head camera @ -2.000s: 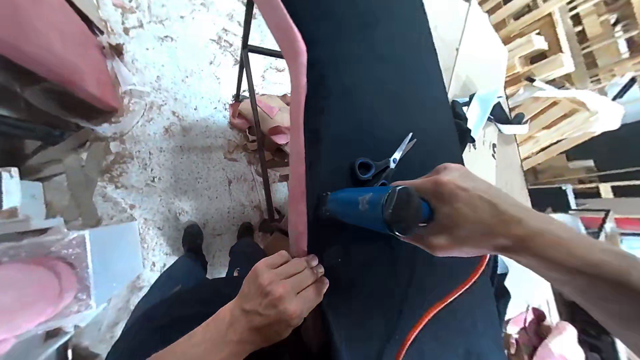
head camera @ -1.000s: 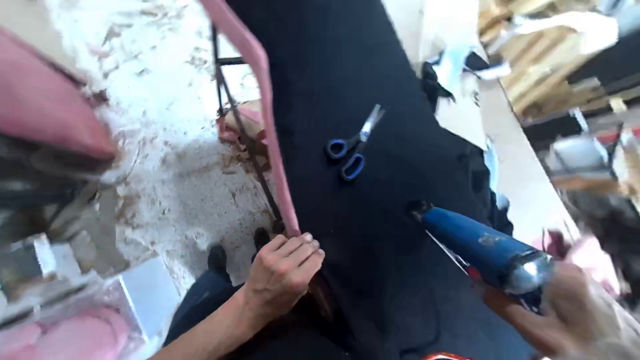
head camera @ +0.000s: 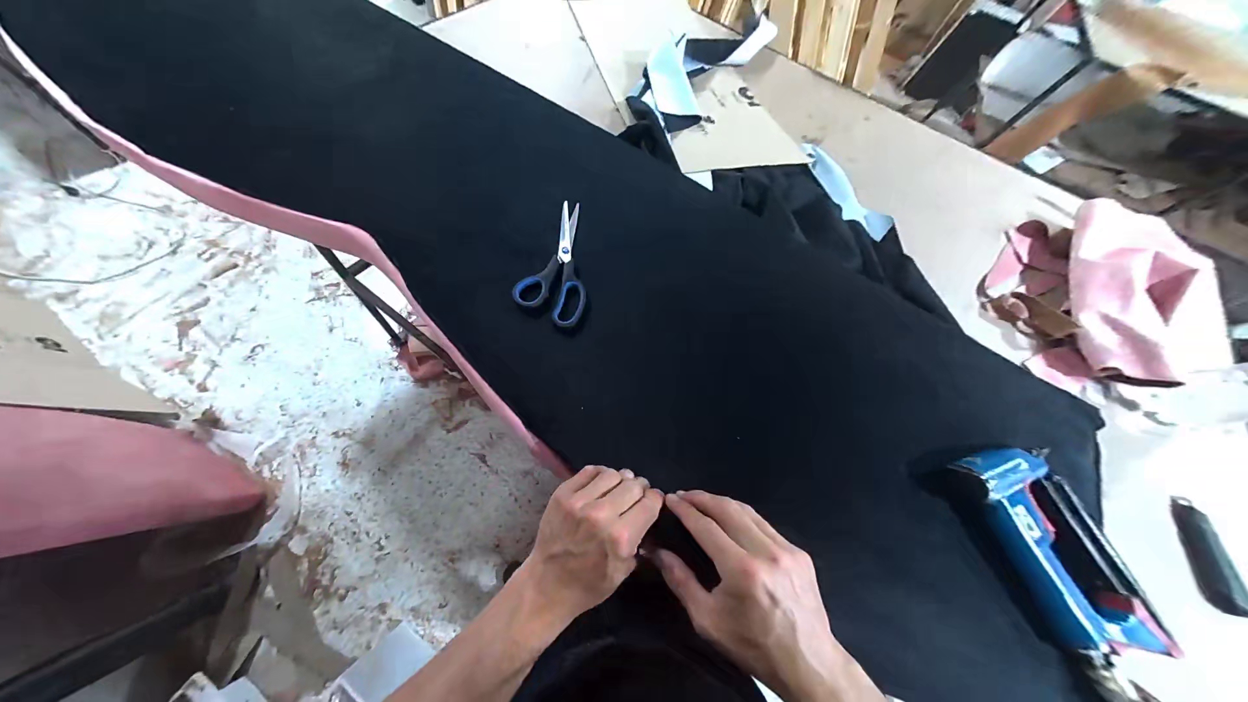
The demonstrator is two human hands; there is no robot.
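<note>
Black fabric (head camera: 682, 341) covers a long upholstered piece with pink fabric (head camera: 283, 216) along its near edge. My left hand (head camera: 595, 531) grips that edge at the bottom centre, fingertips on the black fabric. Close beside it, my right hand (head camera: 751, 585) pinches the black fabric at the same edge, fingertips almost touching the left hand. Scissors with black and blue handles (head camera: 564, 278) lie on the fabric, blades slightly apart. A blue pneumatic staple gun (head camera: 1053, 561) rests on the fabric to the right of my hands.
Beyond the piece, a table (head camera: 897, 146) holds fabric offcuts, cardboard (head camera: 736, 122) and crumpled pink fabric (head camera: 1141, 292). A dark narrow object (head camera: 1209, 556) lies at the far right. Another pink upholstered piece (head camera: 107, 478) stands at left. Scraps litter the floor (head camera: 390, 439).
My right hand has let go of the staple gun, which now lies at the right, and has come to the edge beside my left hand. The view has turned and shifted considerably.
</note>
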